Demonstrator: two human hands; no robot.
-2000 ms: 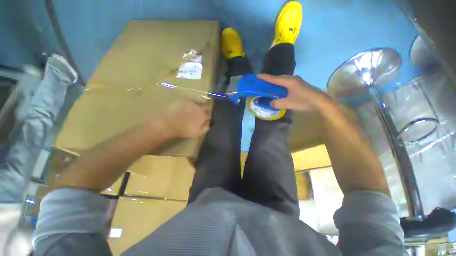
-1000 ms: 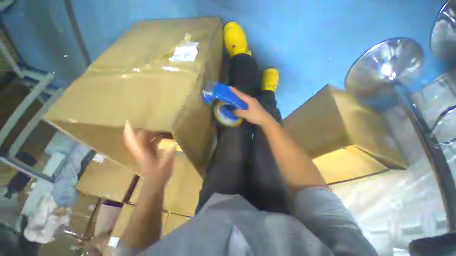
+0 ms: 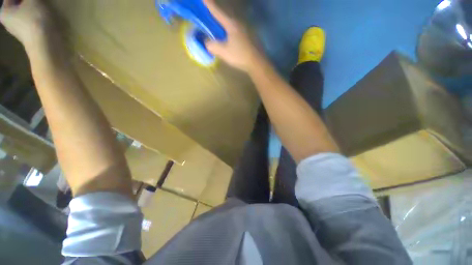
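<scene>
A large brown carton (image 3: 150,77) fills the upper left and middle, tilted against the wearer's leg, its top cut off by the picture's edge. My right hand (image 3: 233,41) holds a blue tape dispenser (image 3: 194,14) with a yellow-rimmed tape roll (image 3: 199,45) over the carton's face. My left hand (image 3: 26,18) is at the top left corner, dark and partly cut off, at the carton's far left side. Whether its fingers grip the carton cannot be told.
Another brown carton (image 3: 378,103) stands on the blue floor (image 3: 357,31) to the right. More cartons (image 3: 165,215) lie below left. A shiny round stool (image 3: 450,39) is at the upper right. A yellow shoe (image 3: 312,45) is on the floor.
The large carton now looks nearer and turned, and its white label is out of view. My left hand has moved up to the far left. My right hand with the dispenser has moved up and left.
</scene>
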